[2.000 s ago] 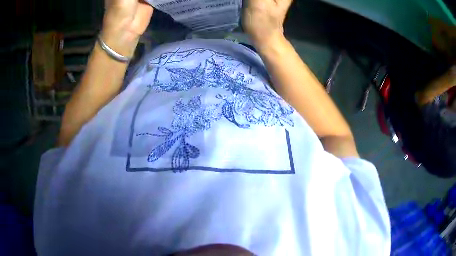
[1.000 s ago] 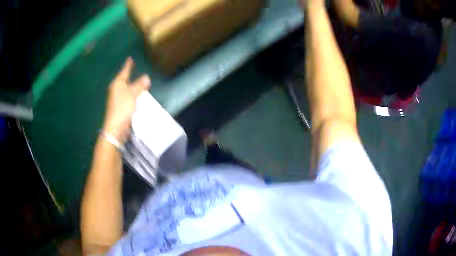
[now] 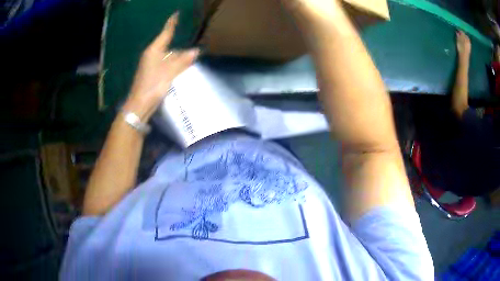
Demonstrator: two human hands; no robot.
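My left hand (image 3: pixel 159 74) holds a curled white barcode label sheet (image 3: pixel 205 104) against its palm, index finger and thumb spread. Rows of black barcodes show along the sheet's left part. A pale strip of backing paper (image 3: pixel 290 122) extends from the sheet to the right, below the bench edge. A brown carton (image 3: pixel 255 33) lies on the green bench in front of me. My right hand (image 3: pixel 310 4) is at the top edge of the picture, over the carton, partly cut off and blurred; its fingers cannot be made out.
The green-topped bench (image 3: pixel 422 49) runs across the top. Another carton (image 3: pixel 370 6) lies behind my right forearm. Another person's arm (image 3: pixel 462 71) rests on the bench at right, beside a red stool (image 3: pixel 458 207). Blue plastic crates (image 3: pixel 474 266) are at lower right. A brown box (image 3: pixel 57 170) is at left.
The view has turned. The carton now lies straight ahead with my right hand over it. The sheet in my left hand shows its barcodes, and a pale strip now trails from it.
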